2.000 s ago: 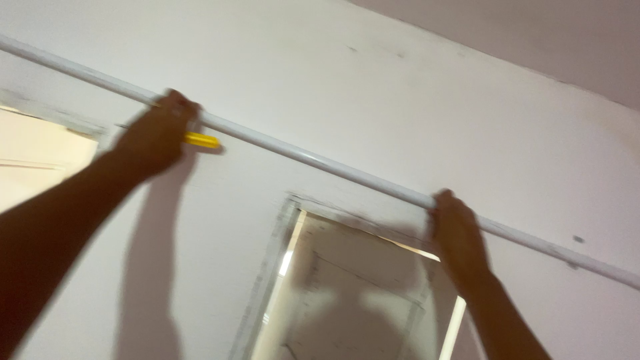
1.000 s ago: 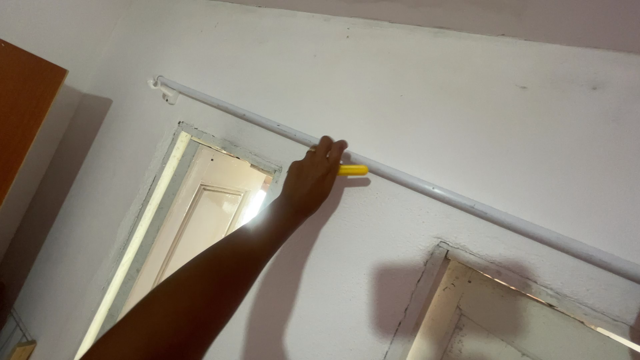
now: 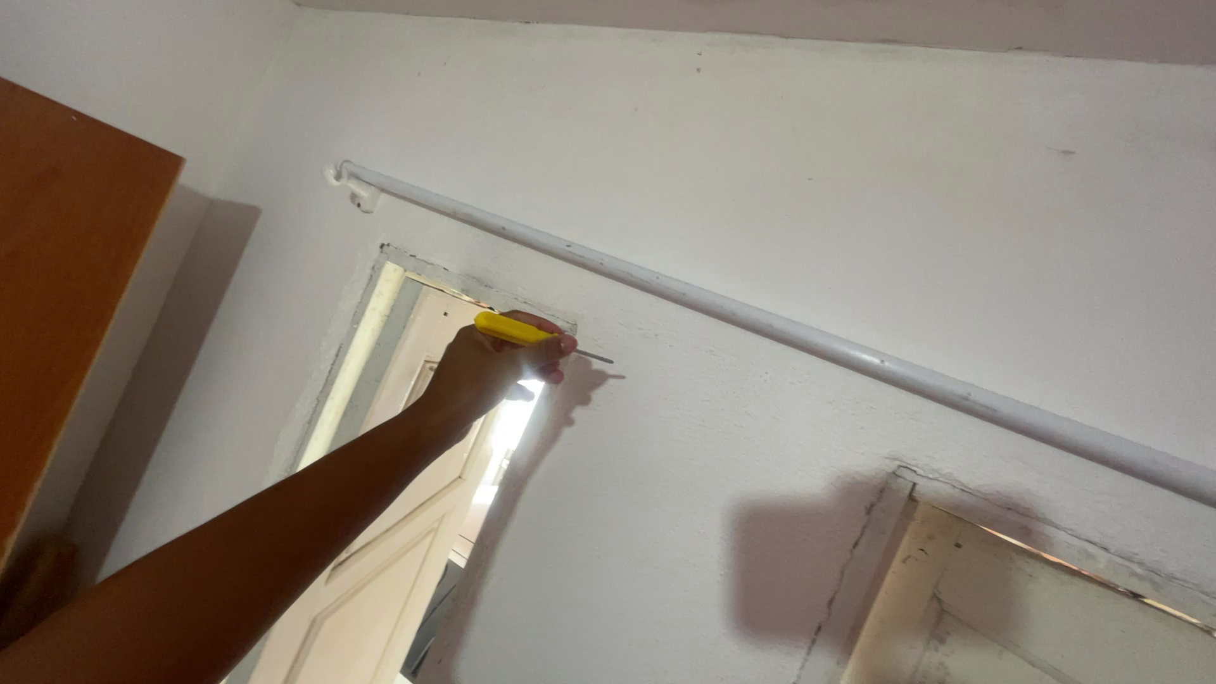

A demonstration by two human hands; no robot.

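My left hand grips a screwdriver by its yellow handle, its thin metal shaft pointing right near the white wall. Above and to the right of the hand, a long white curtain rod slants across the wall, apart from the hand. The rod's left end sits at a white wall bracket. My right hand is out of view.
Below the rod's left part is a window or door opening with a pale panelled leaf. Another framed opening is at the lower right. A brown wooden cabinet stands at the left edge.
My left hand has let go of the rod and moved down and left from it, still with the yellow-handled tool. My right hand, on the rod two seconds ago, has left view. The view has shifted left.
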